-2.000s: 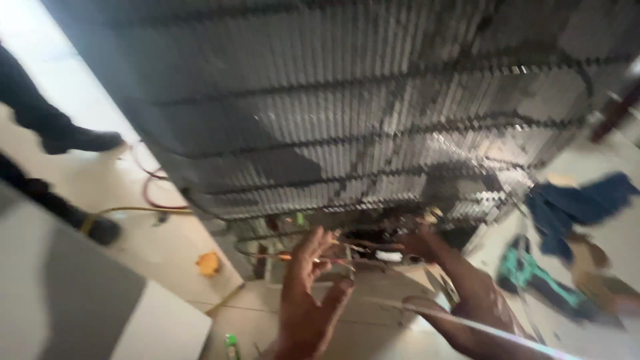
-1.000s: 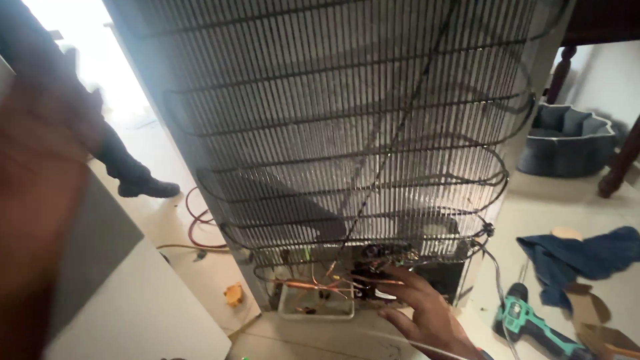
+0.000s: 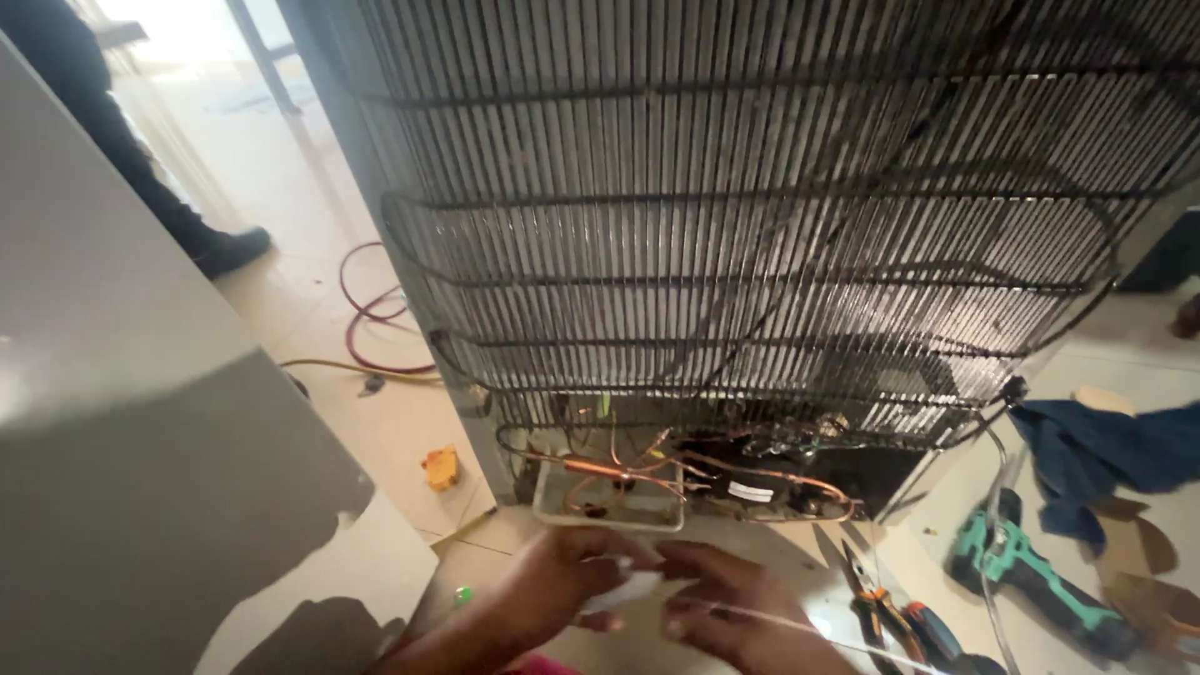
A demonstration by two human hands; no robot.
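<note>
My left hand and my right hand are close together at the bottom centre, below the back of a refrigerator. Between their fingers is a small whitish thing, blurred, that my left hand grips; a thin pale line runs from near my right hand to the lower right. Just beyond the hands, copper tubing crosses over a clear plastic drip tray. The black compressor sits to the right of the tray. Above them rises the black wire condenser.
Pliers and a teal cordless drill lie on the floor at right, near a dark blue cloth. An orange piece and a red hose lie at left. A person's leg stands beyond a grey panel.
My left hand, raised at the left edge one second ago, is now low beside my right hand. My right hand has moved away from the copper tubing. The view is now closer.
</note>
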